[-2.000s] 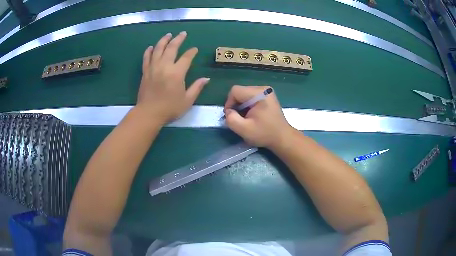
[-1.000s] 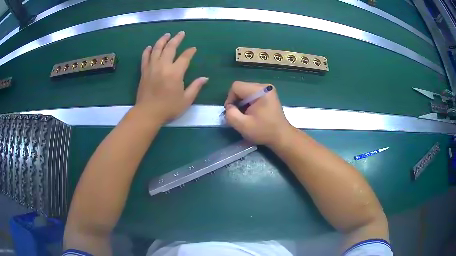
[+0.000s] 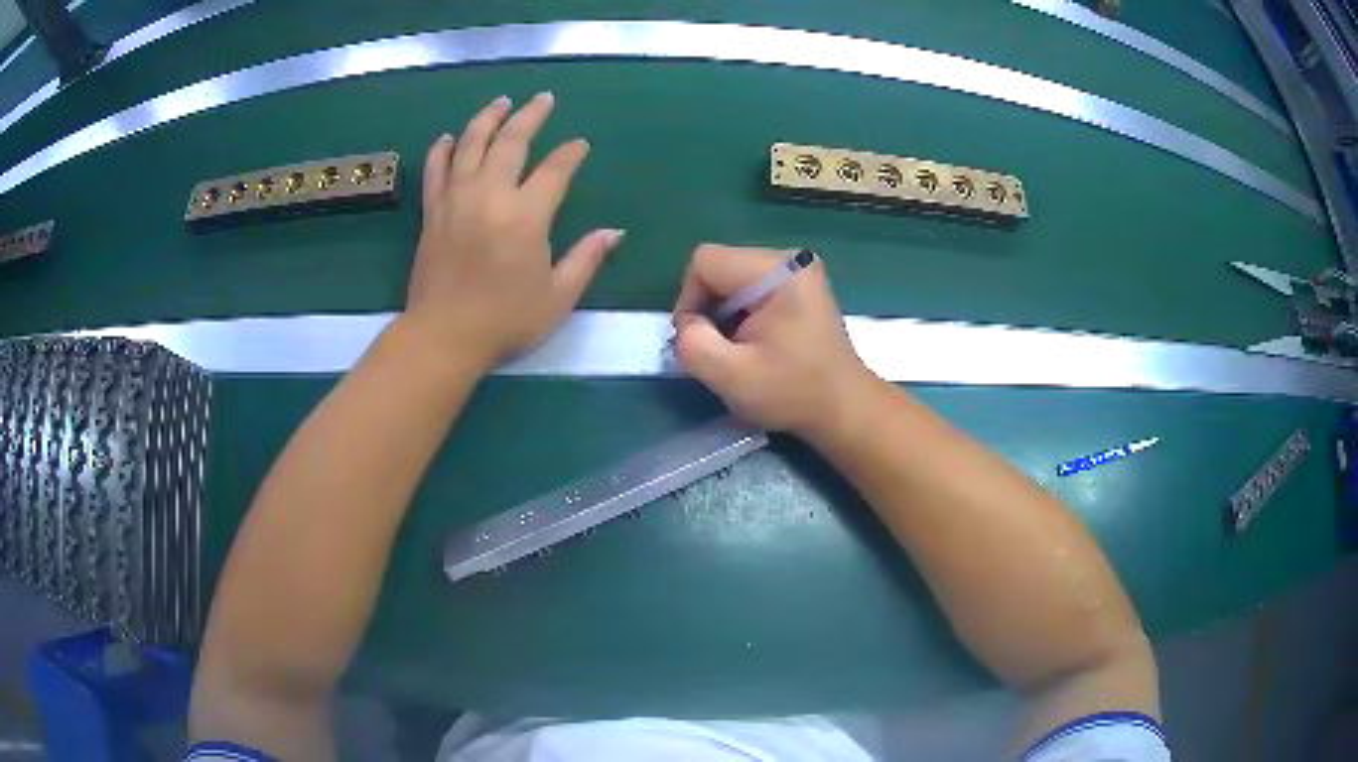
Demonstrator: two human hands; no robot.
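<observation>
My right hand (image 3: 767, 335) holds a pen-like tool (image 3: 764, 289) with a clear shaft and dark end. Its tip points down at the silver metal strip (image 3: 596, 346); the exact tip is hard to see. My left hand (image 3: 499, 231) lies flat with fingers spread, its heel on the strip and its fingers on the green surface, holding nothing. A grey jig bar (image 3: 596, 499) lies slanted below my hands, its right end close under my right hand, with small pins along its lower edge.
Brass-coloured six-hole bars lie beyond the strip, left (image 3: 294, 189) and right (image 3: 898, 185). Stacked fixture bars (image 3: 97, 476) stand at left above a blue bin (image 3: 112, 700). A blue pen (image 3: 1107, 457), a slim bar (image 3: 1270, 479) and pointed silver tools (image 3: 1266, 279) are at right.
The brass-coloured bars beyond the strip have moved to the right, and the piece at the far left edge shows more. My hands and the slanted grey bar have hardly moved.
</observation>
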